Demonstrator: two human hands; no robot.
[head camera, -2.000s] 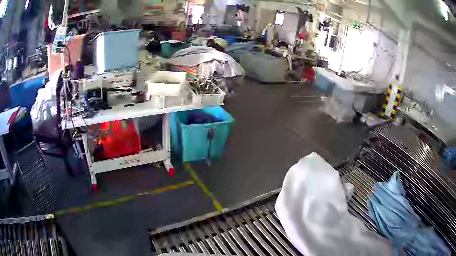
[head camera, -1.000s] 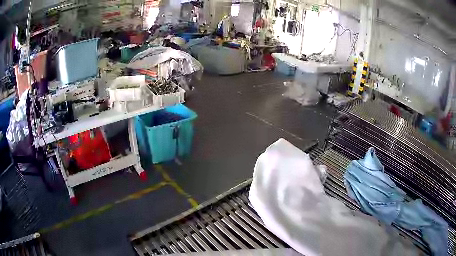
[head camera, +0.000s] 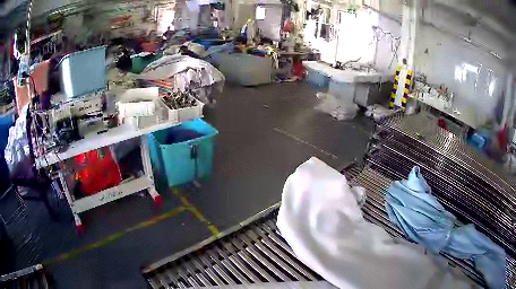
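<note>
A white cloth bundle (head camera: 334, 220) lies on the slatted metal rack (head camera: 237, 254) at the bottom centre right, its top end bunched into a rounded point and its lower part running out of the picture's bottom edge. A light blue cloth bundle (head camera: 433, 220) lies on the bars to its right, narrowed and creased near its middle. Neither of my hands is in view.
A white-topped sewing table (head camera: 113, 135) with trays stands at the left. A teal bin (head camera: 182, 153) is beside it, and a red bag (head camera: 97, 172) is under it. Stacked metal racks (head camera: 441, 147) stand at the right. A striped post (head camera: 401, 86) is behind.
The view has turned to the right, so table, bin and cloths sit further left in the picture. The white and blue cloths keep about the same place on the rack.
</note>
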